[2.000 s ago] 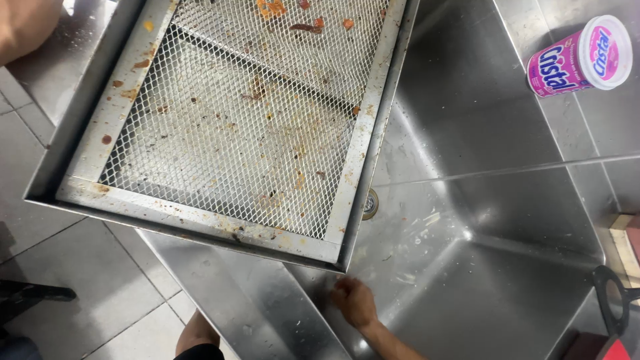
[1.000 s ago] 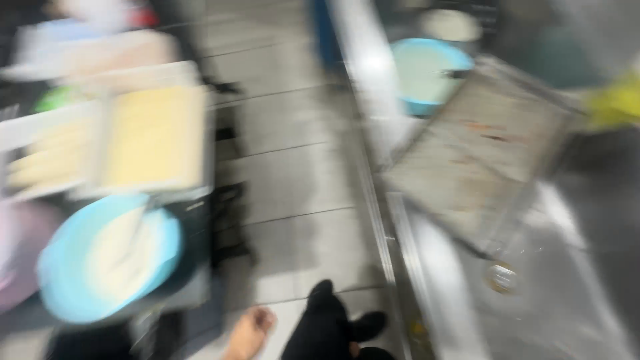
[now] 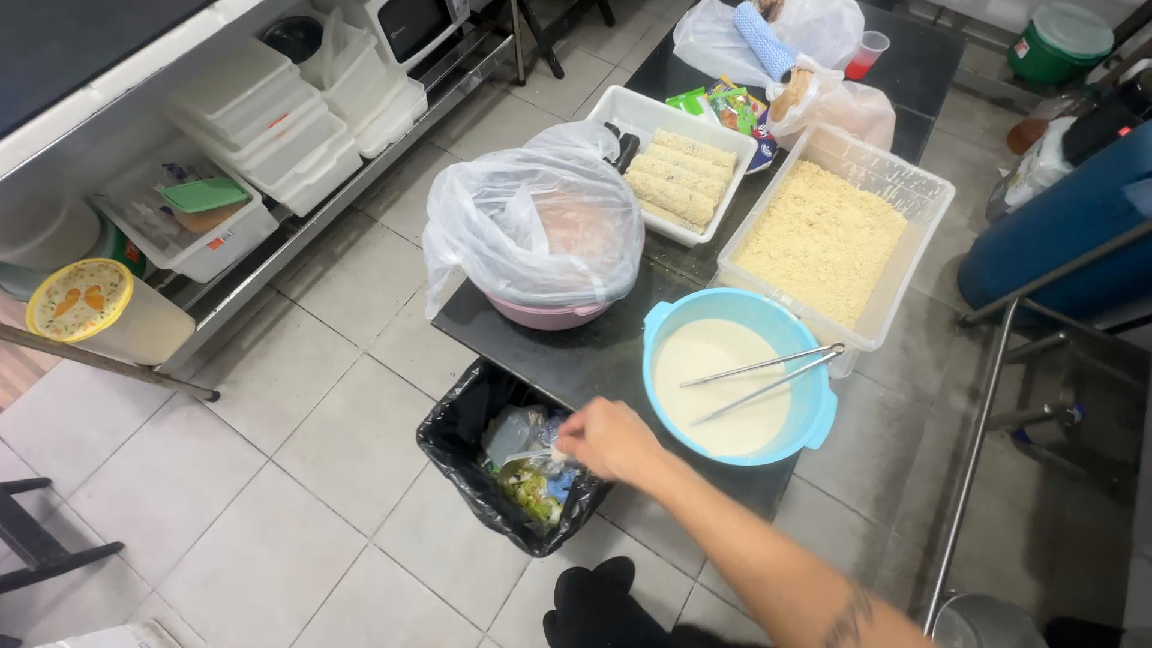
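My right hand (image 3: 612, 439) reaches in from the lower right over a waste bin lined with a black bag (image 3: 450, 450). Its fingers are pinched on a small whitish piece (image 3: 561, 452), too small to name. Vegetable scraps (image 3: 531, 495) and crumpled plastic lie inside the bin. Close to the hand, a blue basin (image 3: 814, 405) of creamy white liquid holds metal tongs (image 3: 774, 387). Behind it stand a plastic box of yellowish crumbs (image 3: 819, 238), a white tray with crumb-coated rolls (image 3: 679, 184), and a pink bowl (image 3: 549, 313) under a clear plastic bag. My left hand is out of view.
The dark table (image 3: 504, 337) edges over the bin. At left, a metal shelf (image 3: 351, 193) carries white plastic containers (image 3: 270, 117) and a microwave (image 3: 414, 31). A metal frame (image 3: 976, 432) and a blue cylinder (image 3: 1062, 234) stand right; a dark stool (image 3: 45, 549) is lower left.
The view has swung from the sink and mesh-covered metal tray to the table and bin. My right hand is now over the bin.
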